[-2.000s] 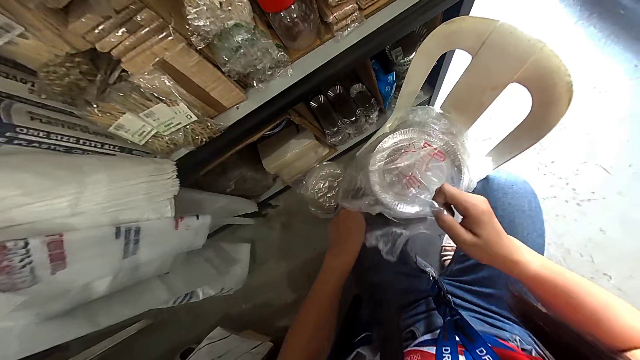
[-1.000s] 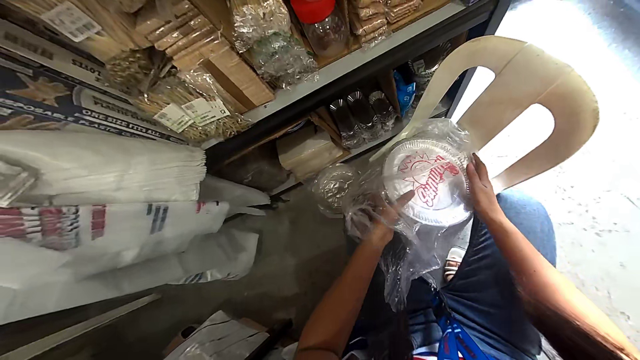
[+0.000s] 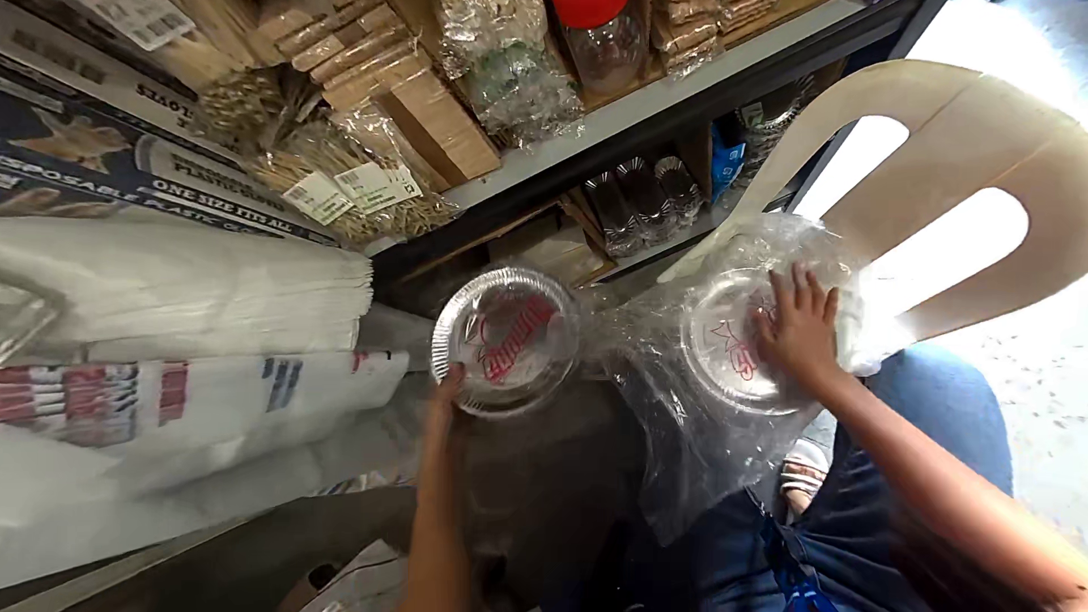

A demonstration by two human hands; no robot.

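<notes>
A round foil plate with a fluted rim and red print (image 3: 510, 340) is held at its lower left edge by my left hand (image 3: 449, 387), out to the left over the floor. More such plates in clear wrap (image 3: 722, 340) rest on the seat side of the chair by my thigh. My right hand (image 3: 795, 327) lies on them with its fingers spread, pressing the wrap. A loose clear plastic bag (image 3: 680, 442) hangs from these plates and reaches toward the left plate. Whether one plate or several are in my left hand, I cannot tell.
A cream plastic chair (image 3: 969, 170) stands at the right. Metal shelving (image 3: 612, 119) crosses the top, with wooden sticks in packets (image 3: 357, 170), a red-lidded jar (image 3: 603, 51) and clear containers (image 3: 646, 200). White plastic bags (image 3: 187, 289) and a box of disposable gloves (image 3: 85, 127) are at the left.
My left hand has moved left, away from the wrapped plates, and now has a foil plate. My right hand has gone from the wrapped plates' right edge onto their top.
</notes>
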